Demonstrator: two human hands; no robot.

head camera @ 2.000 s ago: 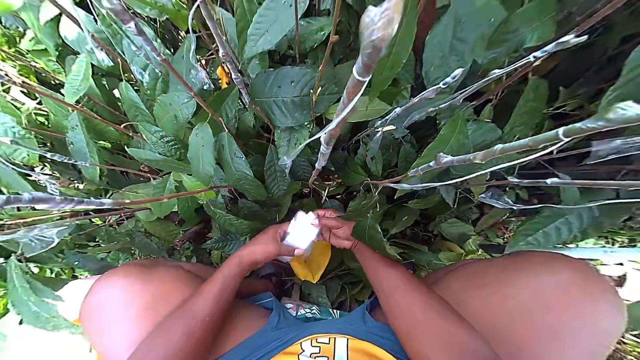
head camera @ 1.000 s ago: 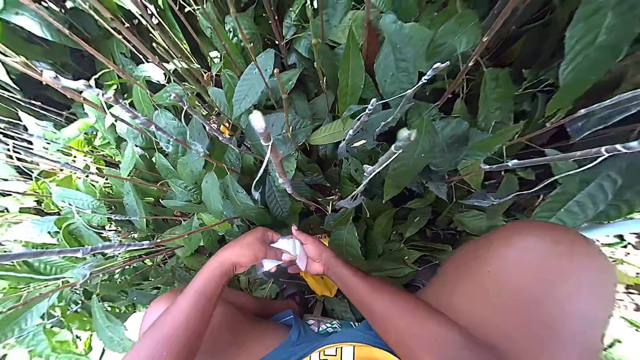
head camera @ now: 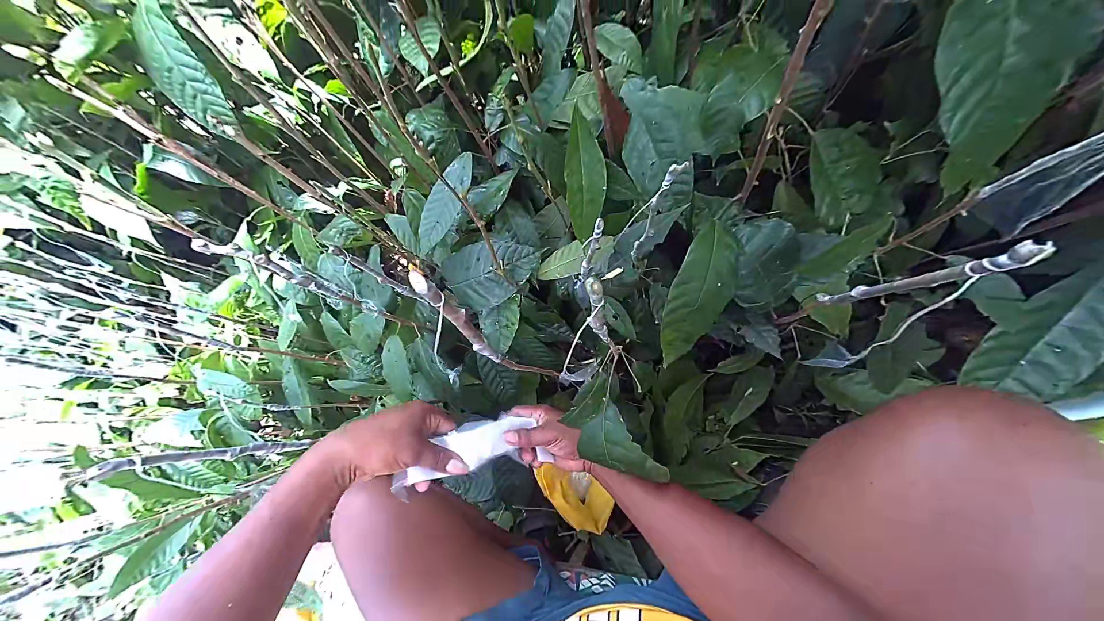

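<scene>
My left hand (head camera: 392,444) grips one end of a strip of thin white translucent film (head camera: 479,442), low in the middle of the view. The other end is between the fingers and thumb of my right hand (head camera: 552,437). Just below my right hand lies a yellow plastic bag (head camera: 576,498), partly covered by that arm, with something whitish inside. Beyond my hands stand a cut stem wrapped in clear film (head camera: 470,328) and a second wrapped stem (head camera: 595,293), neither touched by my hands.
Another wrapped stem (head camera: 940,278) slants in from the right, a thin tail of film hanging from it. Long bare stems crowd the left side. Broad green leaves (head camera: 703,289) surround everything, and one leaf (head camera: 617,440) overlaps my right wrist. My knees flank the work area.
My hands have drawn apart; the white film, bunched between them before, is now stretched out sideways. The view has shifted and turned.
</scene>
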